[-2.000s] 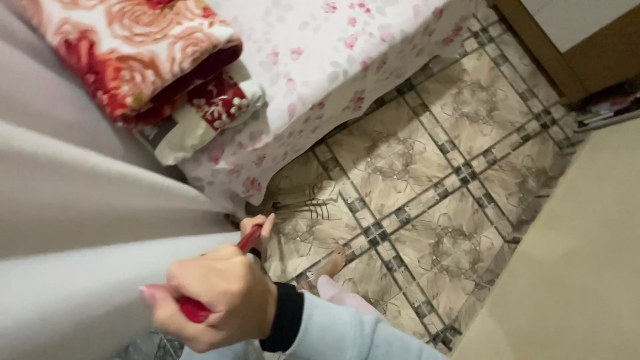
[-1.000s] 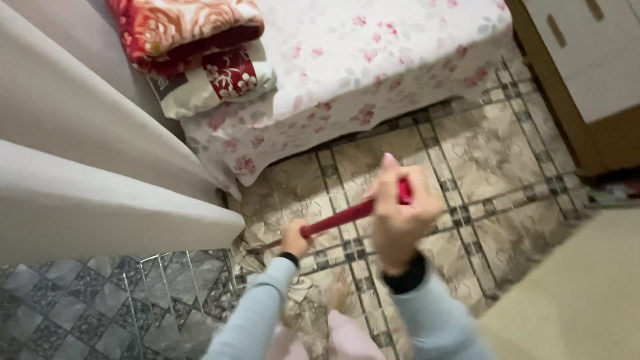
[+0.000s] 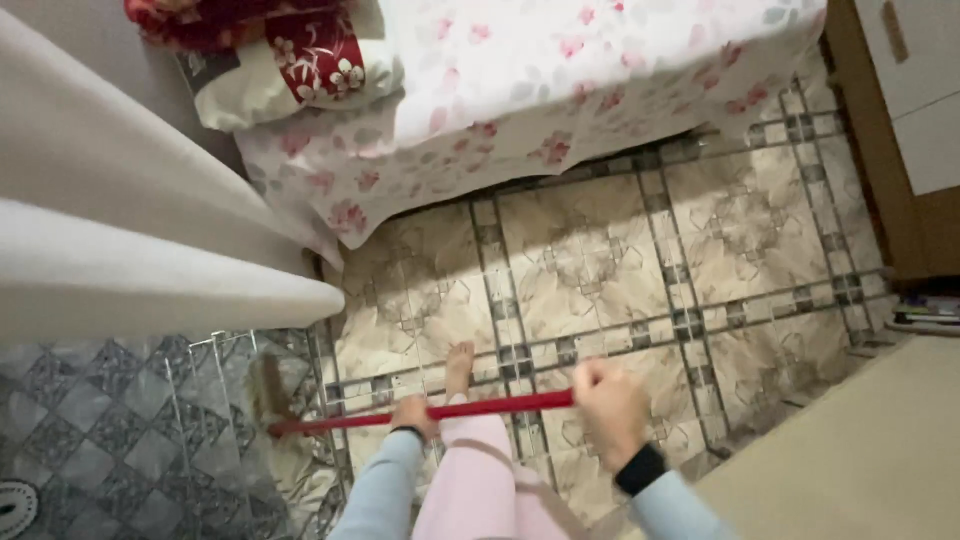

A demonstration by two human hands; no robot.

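A broom with a red handle (image 3: 502,405) lies across the view in both my hands. My left hand (image 3: 414,417) grips the handle partway along, and my right hand (image 3: 613,405) is closed around its upper end. The blurred broom head (image 3: 271,394) is at the left, over the grey tiled floor (image 3: 127,427) near the edge of the beige tiles (image 3: 585,277). A crumpled pale cloth or similar thing, too blurred to name surely, shows just below the broom head.
Ahead stands a bed with a floral sheet (image 3: 510,142), a pillow (image 3: 255,97) and a folded red blanket (image 3: 225,22) on it. A white curtain (image 3: 150,262) hangs at the left. A wood and white cabinet (image 3: 892,150) stands at the right, above a beige surface (image 3: 847,450).
The broom has swung: its head is now over the grey tiles at the left. My right hand has moved right, away from the curtain. The view has shifted.
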